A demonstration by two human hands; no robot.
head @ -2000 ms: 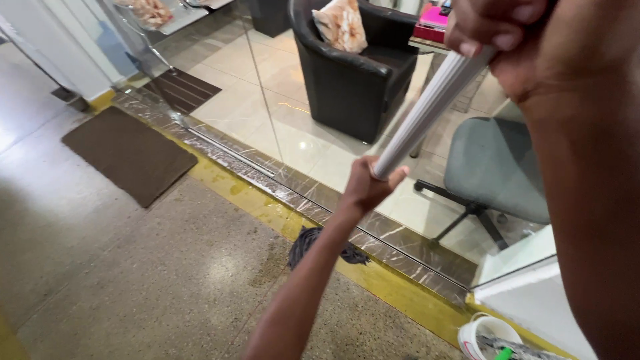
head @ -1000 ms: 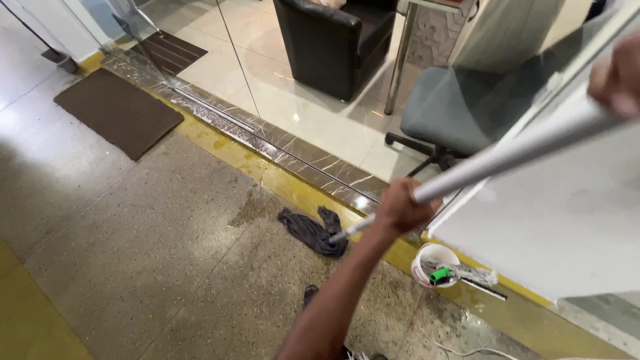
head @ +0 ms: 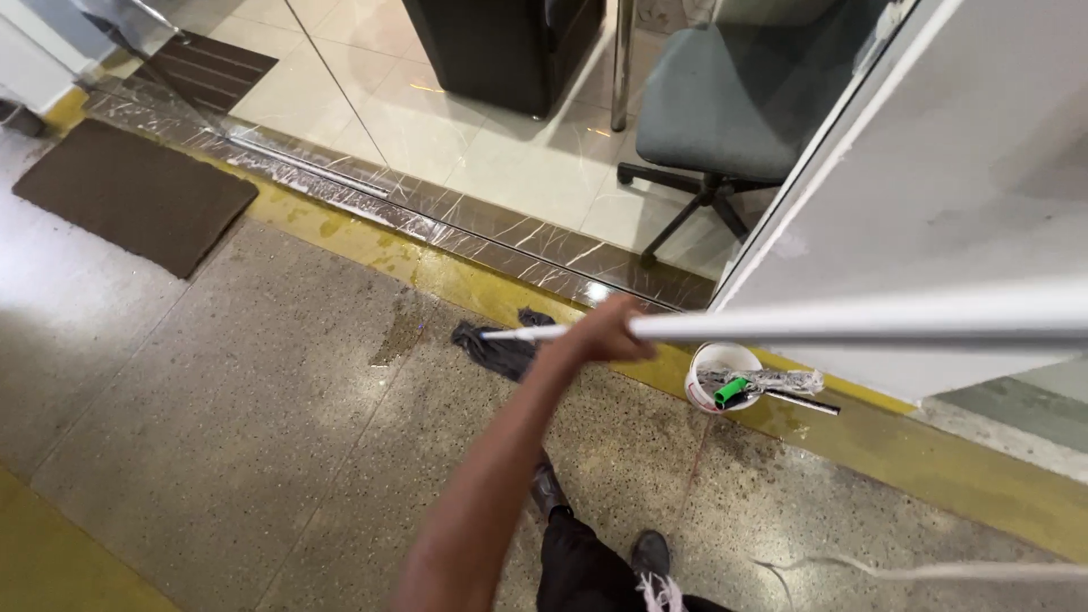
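My left hand [head: 614, 329] is closed around a long white pole [head: 816, 327] that runs out past the right edge. At the pole's lower end a dark wet cloth [head: 501, 353] lies bunched on the speckled floor, touching the yellow strip beside the glass wall's sill. My forearm hides part of the cloth. My right hand is out of the picture. Right of my left hand stands a white bucket [head: 704, 399] holding a green-handled tool [head: 729, 392], a squeegee by its look, and a grey fluffy washer sleeve [head: 786, 381].
A brown doormat [head: 136, 195] lies at the upper left. Behind the glass are a grey swivel chair [head: 722, 106] and a black armchair [head: 510, 51]. A white panel [head: 926, 187] rises on the right. My boots [head: 650, 552] are below, and a pale cord [head: 892, 568] crosses the floor.
The pole has swung from steep to nearly level in view. My right hand, on its upper part earlier, has left the picture. The cloth's folds have shifted. The view has moved in closer to the floor.
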